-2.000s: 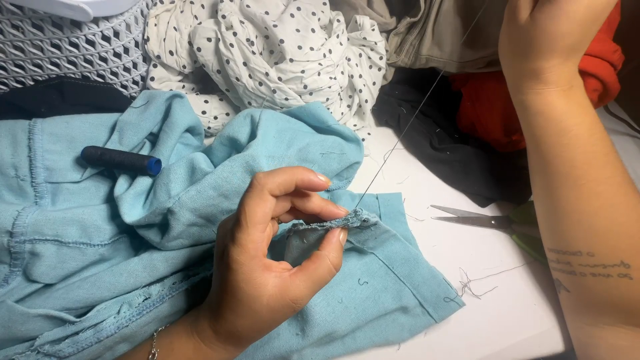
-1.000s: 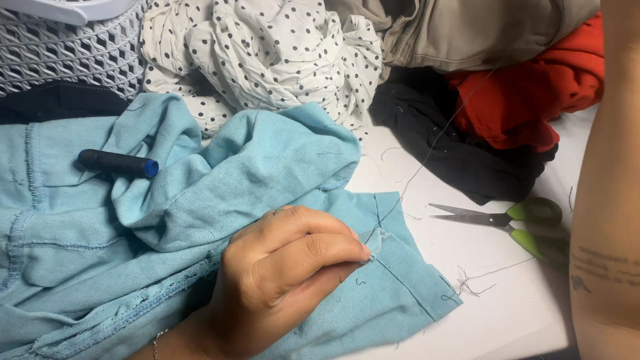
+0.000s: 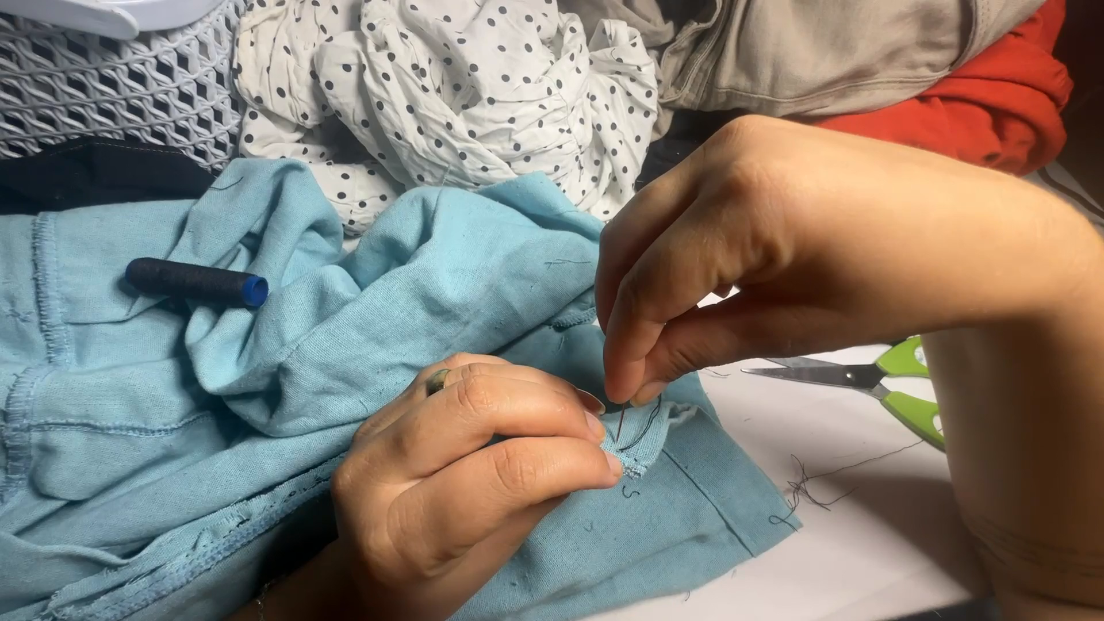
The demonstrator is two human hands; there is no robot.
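Note:
My left hand [image 3: 483,466] pinches a folded edge of the light blue fabric [image 3: 448,276] between thumb and index finger; it wears a ring. Above and to its right, my right hand [image 3: 733,250] comes down from the right and grips a sewing needle [image 3: 620,424] between its fingertips. The needle points down at the pinched fold, its tip at or in the cloth. Dark thread [image 3: 653,423] loops beside the needle over the fold. A spool of dark blue thread [image 3: 197,282] lies on the blue fabric at left.
Green-handled scissors [image 3: 849,376] lie on the white tabletop [image 3: 897,535], partly behind my right arm. Near them is a tangle of loose thread [image 3: 806,492]. Behind are polka-dot fabric [image 3: 483,95], beige fabric [image 3: 828,52], red fabric [image 3: 992,103] and a grey lattice basket [image 3: 112,78].
My right hand was raised at the upper right with the thread drawn taut; it has come down to the fold beside my left hand. The thread now hangs in a slack loop.

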